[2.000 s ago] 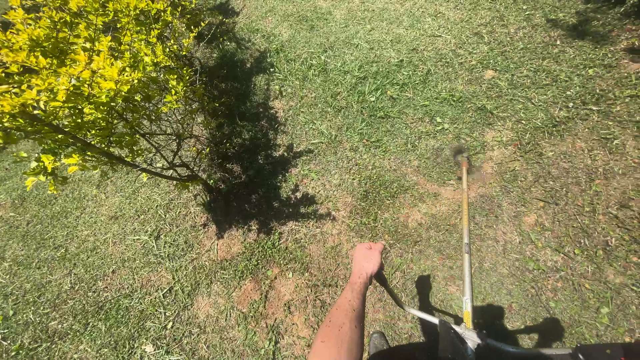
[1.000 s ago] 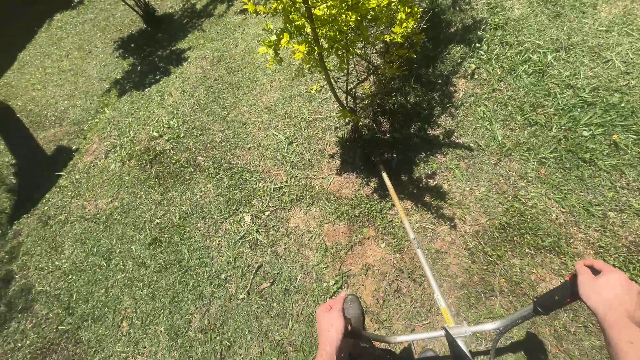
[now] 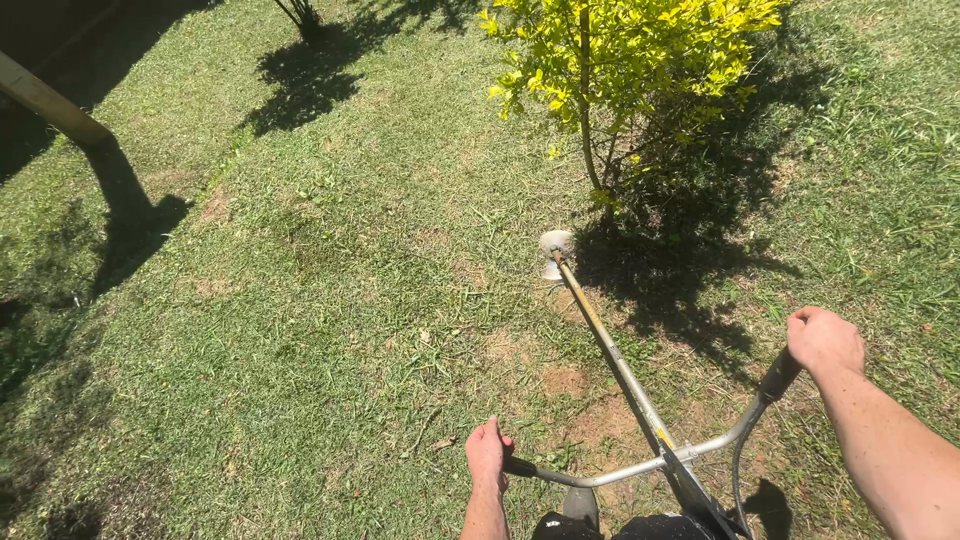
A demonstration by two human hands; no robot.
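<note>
A brush cutter's long metal shaft [image 3: 619, 360] runs from the handlebar at lower right up to its cutting head [image 3: 556, 251], which shows as a pale spinning blur on the grass. The head is just left of the base of a yellow-leaved shrub [image 3: 637, 60]. My left hand [image 3: 487, 451] is closed round the black grip at the left end of the handlebar [image 3: 626, 472]. At the right end, my right hand [image 3: 825, 341] holds the other black grip [image 3: 778, 375], from which a cable runs down.
Short grass [image 3: 337, 315] with bare soil patches [image 3: 566, 381] surrounds the tool. A wooden post [image 3: 56, 105] stands at upper left, with a thin-stemmed plant [image 3: 300, 15] beyond it. My boot [image 3: 581, 506] is below the handlebar.
The view has swung left since the first frame. Since one second ago, the cutting head has moved from the shadow at the shrub's base to the grass left of it.
</note>
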